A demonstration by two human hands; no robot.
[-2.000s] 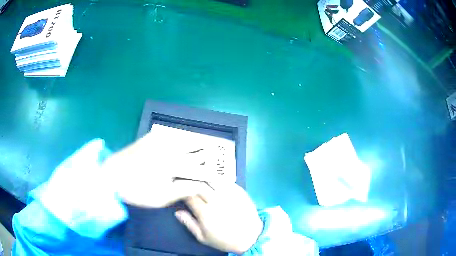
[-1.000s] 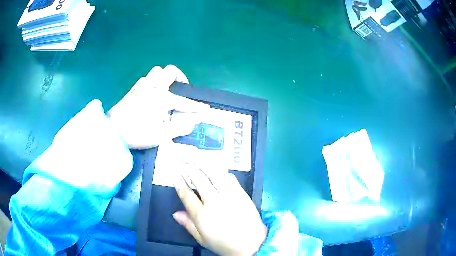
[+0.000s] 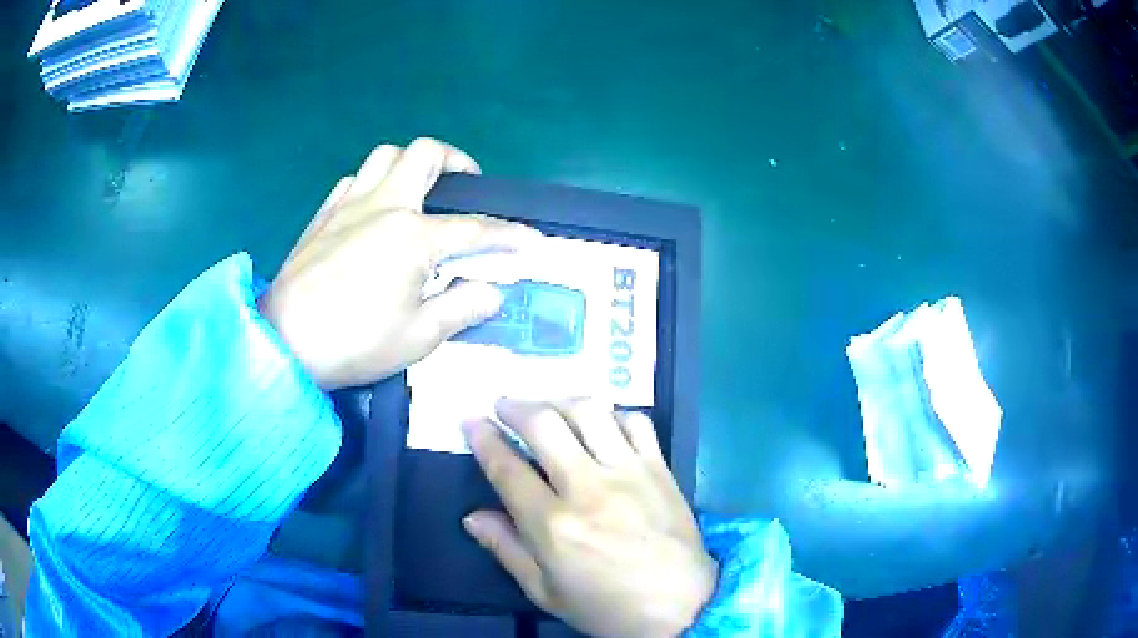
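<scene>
A black foam tray (image 3: 688,337) lies in front of me, with its long side pointing away. A white booklet (image 3: 630,262) with "BT200" and a blue device picture lies in the tray's upper part. My left hand (image 3: 374,280) holds the tray's far left corner, fingers over the outer edge and thumb and forefinger on the booklet. My right hand (image 3: 605,536) lies over the tray, its fingertips resting on the booklet's near edge. It grips nothing. The tray's near end runs out of the picture, and my hands hide parts of the booklet.
A stack of booklets (image 3: 119,56) stands at the far left of the green bench (image 3: 599,100). Loose white folded leaflets (image 3: 924,399) lie at the right. Printed boxes (image 3: 998,25) are cut off at the far right corner.
The view has shifted. The booklet, first mostly covered, now shows its cover. My left hand has moved up to the tray's far left corner. My right hand remains at the booklet's near edge.
</scene>
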